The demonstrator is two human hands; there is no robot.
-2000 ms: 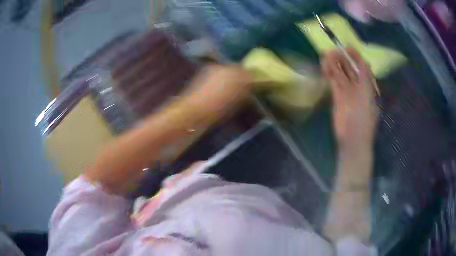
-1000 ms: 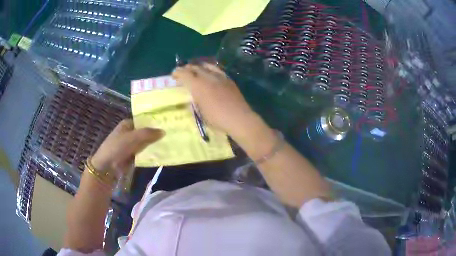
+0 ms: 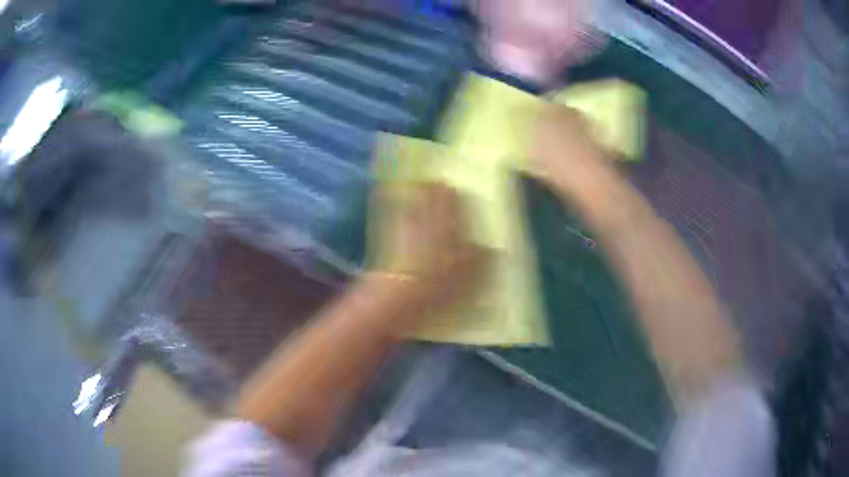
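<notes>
The frame is strongly blurred. A yellow paper slip (image 3: 512,298) lies in front of me at the bench's near edge. My left hand (image 3: 433,238) is over its left part; whether the fingers grip it cannot be told. My right hand (image 3: 549,140) is farther forward, at another yellow paper (image 3: 607,112) near the pink fan. Its fingers are smeared, so its hold on the paper and any pen cannot be made out.
Clear blister trays (image 3: 279,121) stand at the back left. A tray of dark parts (image 3: 251,298) is left of my left forearm, with tan cardboard (image 3: 158,429) below it. The pink fan (image 3: 535,33) is at the back. A blurred reddish parts tray (image 3: 717,205) is at the right.
The view has swung, so the bench things appear shifted. My right hand has left the near slip and reached forward to the farther yellow paper. My left hand has moved over the near slip.
</notes>
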